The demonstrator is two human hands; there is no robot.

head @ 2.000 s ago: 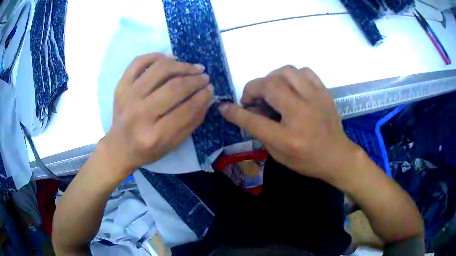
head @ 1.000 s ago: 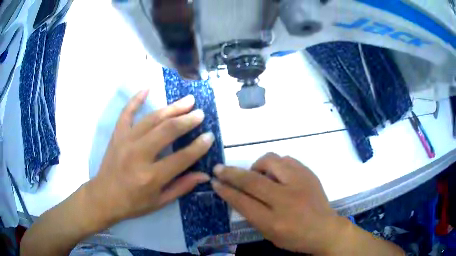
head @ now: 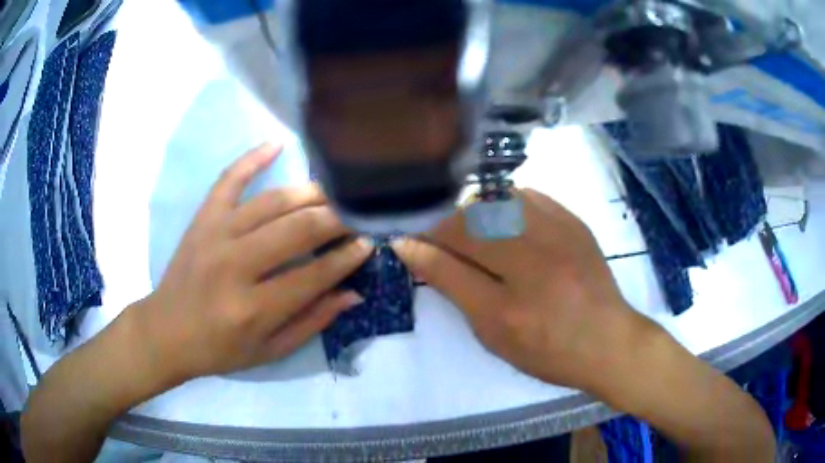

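Observation:
The dark blue denim facing (head: 384, 303) lies on the bed, its near end short of the table edge, its far part hidden under the machine head. A pale pocket bag (head: 194, 172) lies beside and under it. My left hand (head: 262, 271) lies flat on both pieces, fingertips at the denim's left side. My right hand (head: 525, 280) has its thumb and fingertips on the denim's right side, near my left fingertips. The sewing machine head (head: 384, 108) is close above and hides the needle and presser foot.
Pale pieces with denim edges (head: 68, 190) are stacked at left. Loose denim strips (head: 692, 208) lie at right under the machine arm, beside pinkish pens (head: 778, 262). A measuring tape (head: 380, 434) follows the curved front edge. Blue plastic and a red item show below right.
The denim and pale piece have moved away from me, under the machine head. Both hands went with them. The view has moved closer to the machine head.

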